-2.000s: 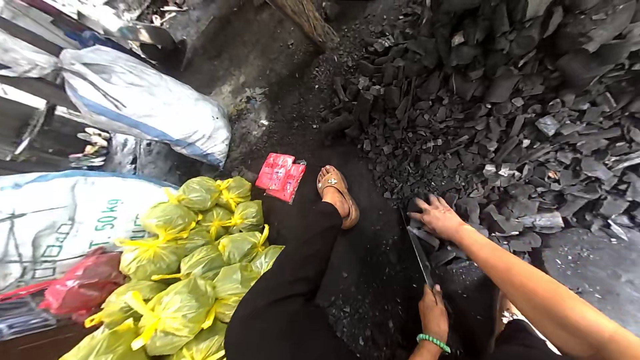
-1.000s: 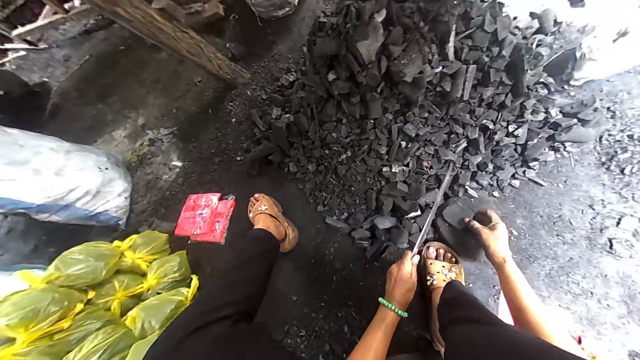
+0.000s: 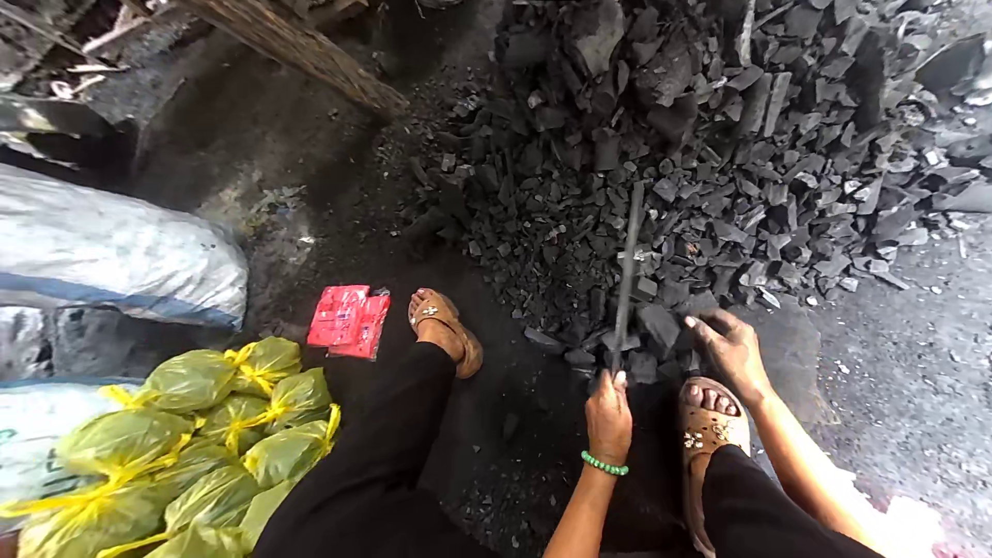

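Note:
My left hand (image 3: 609, 415), with a green bead bracelet on its wrist, grips a long dark blade (image 3: 629, 271) at its lower end. The blade points up and away over the near edge of a heap of black charcoal (image 3: 589, 232). My right hand (image 3: 727, 349) is just above the sandal on my right foot, its fingers bent beside a dark charcoal chunk (image 3: 660, 327). Whether those fingers touch or hold a piece cannot be told.
Tied yellow plastic bags (image 3: 124, 442) are piled at lower left, near a large white sack (image 3: 116, 240). Red plastic packets (image 3: 349, 319) lie beside my left sandal (image 3: 446, 322). A wooden post (image 3: 310, 58) slants in from the top left.
My right hand held a large dark piece beside my foot a second ago; that piece no longer shows in it. The blade has swung to point more straight ahead.

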